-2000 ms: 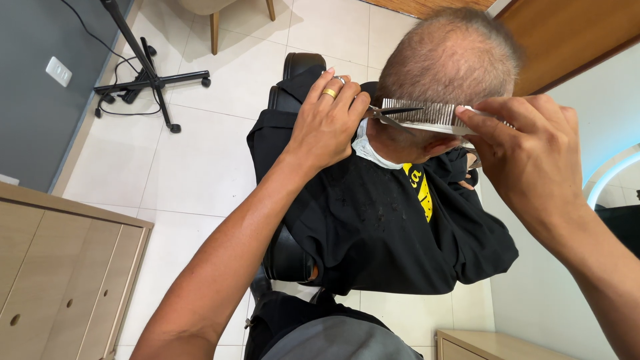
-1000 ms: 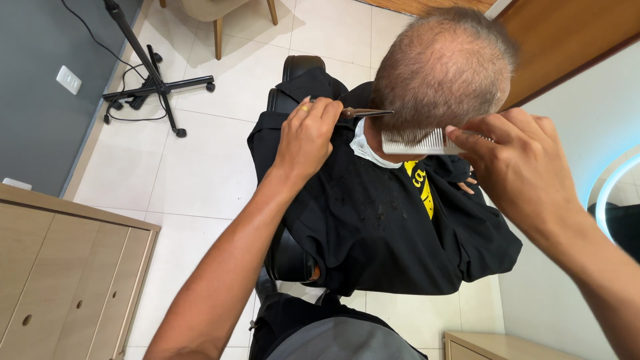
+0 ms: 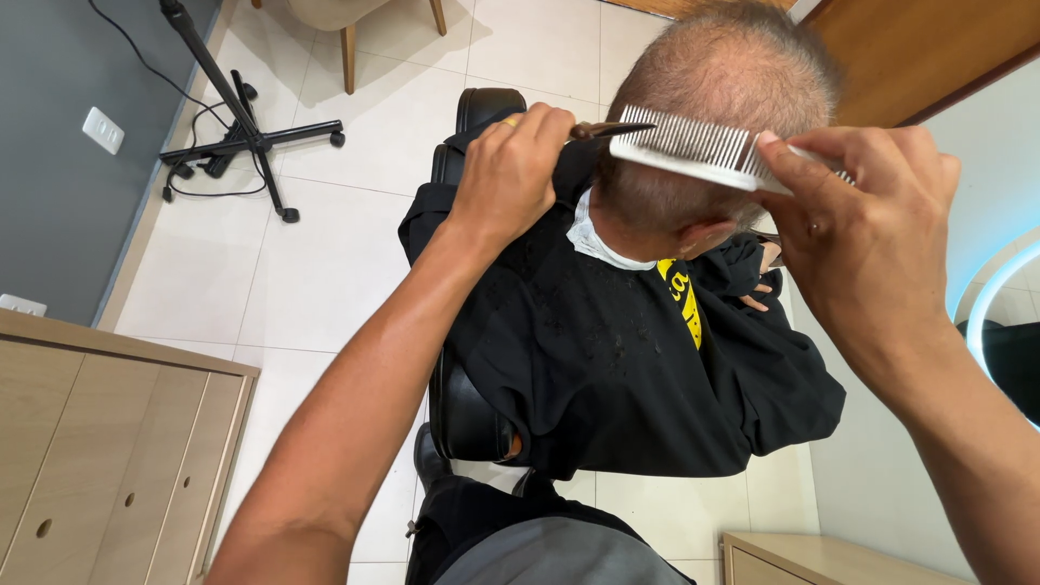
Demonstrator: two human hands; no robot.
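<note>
My left hand (image 3: 516, 166) grips a pair of hair scissors (image 3: 613, 129), whose blades point right and lie over the teeth of a white comb (image 3: 691, 150). The comb's other end is pinched between the thumb and fingers of my right hand (image 3: 861, 203). Its teeth point up, flat along the short hair on the back of a seated person's head (image 3: 735, 73). A white neck strip (image 3: 603, 240) circles the person's neck above a black cape (image 3: 593, 349) with a yellow print and loose hair clippings on it. The scissors' handles are mostly hidden by my fingers.
A black barber chair (image 3: 475, 406) holds the person. Wooden cabinets (image 3: 122, 439) stand at the lower left and another (image 3: 845, 561) at the lower right. A black wheeled stand (image 3: 258, 145) with a cable and a beige chair (image 3: 337, 12) are behind. A ring-lit mirror (image 3: 987, 309) is at right.
The comb and my right hand have moved up the head since one second ago, with the comb now tilted. The scissors' blades have come over the comb's teeth.
</note>
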